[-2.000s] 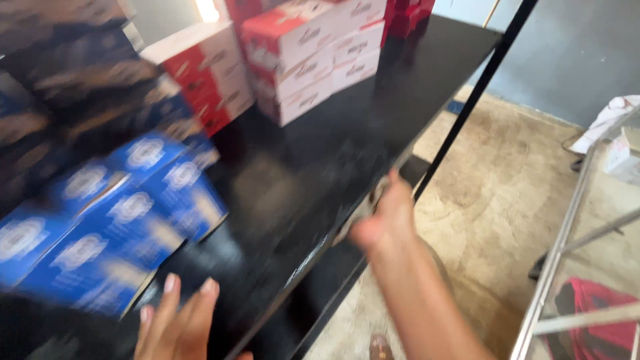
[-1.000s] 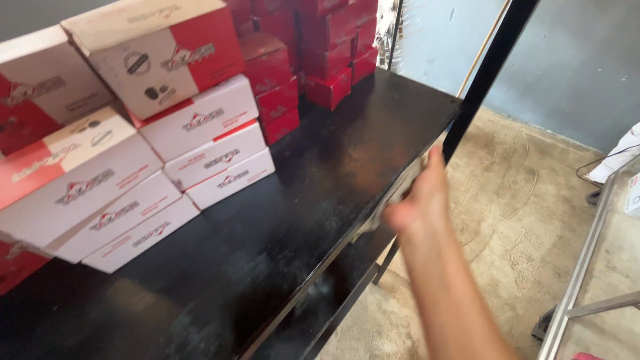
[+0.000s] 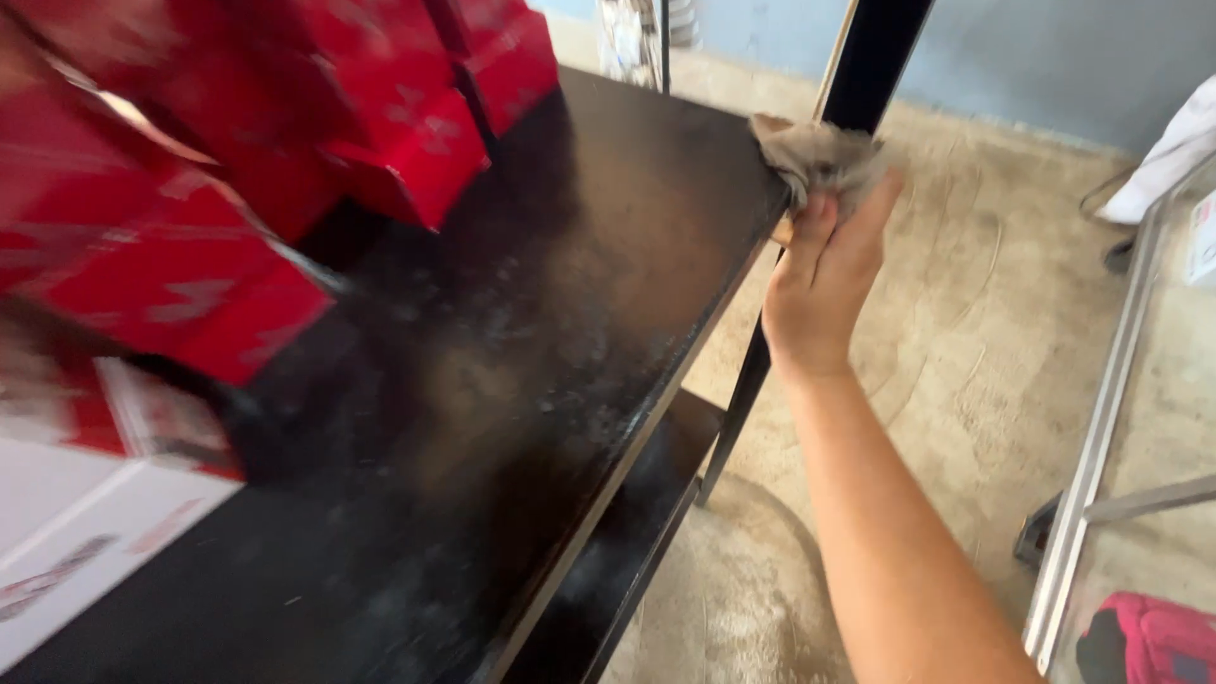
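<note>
My right hand (image 3: pixel 831 275) holds a crumpled grey-brown cloth (image 3: pixel 817 157) at the far right corner of a black shelf (image 3: pixel 532 351), beside the black upright post (image 3: pixel 869 66). The fingers press on the rag, which laps over the corner. Dusty, smeary marks show on the shelf's surface. Blurred red cardboard boxes (image 3: pixel 408 142) stand in stacks on its left part, with a white and red box (image 3: pixel 104 513) nearer to me at the lower left. My left hand is out of the picture.
A lower black shelf (image 3: pixel 655 494) lies under the front edge. On the right, over the concrete floor (image 3: pixel 940 285), stands a metal-framed glass case (image 3: pixel 1111 408), with a pink and dark item (image 3: pixel 1154 641) low in it. A blue-grey wall (image 3: pixel 1035 66) is behind.
My right hand has moved with the cloth along the shelf's front edge to the far corner. My left hand, seen near blue boxes two seconds ago, has left the view. The view has shifted along the shelf.
</note>
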